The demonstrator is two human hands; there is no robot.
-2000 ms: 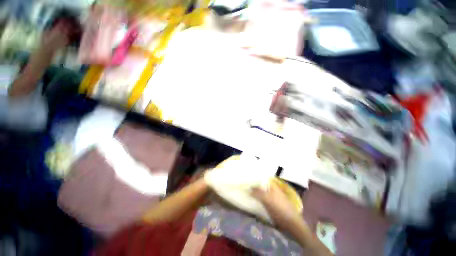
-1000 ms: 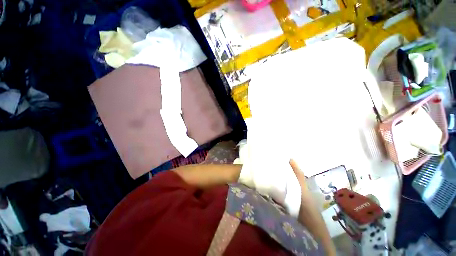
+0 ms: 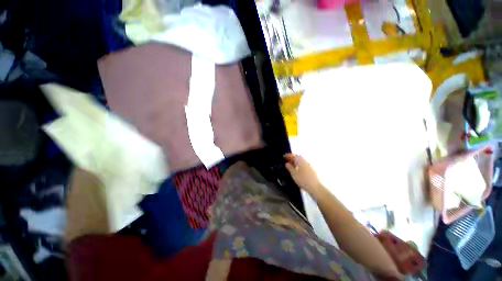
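A bundle of pale cream fabric (image 3: 113, 148), blurred, is held out on the left, over the left edge of the pink panel. My left forearm (image 3: 88, 200) runs up to it; the cloth hides my left hand, which is closed on the bundle. My right hand (image 3: 303, 173) is at the near edge of the white sewing table (image 3: 358, 121), fingers loosely bent and apart, with nothing visible in it. The red head of the sewing machine (image 3: 400, 251) shows at the lower right, partly behind my right forearm.
A long white strip (image 3: 201, 110) lies on the pink panel (image 3: 143, 93). White and pale yellow cloth (image 3: 214, 30) is bunched above it. Yellow tape (image 3: 325, 57) crosses the table's far end. A pink basket (image 3: 437, 192) and a blue lattice basket (image 3: 470, 239) stand at right.
The cream fabric has moved from my lap to the left with my left hand. My right hand has let go of it and is at the table edge. The view has shifted left.
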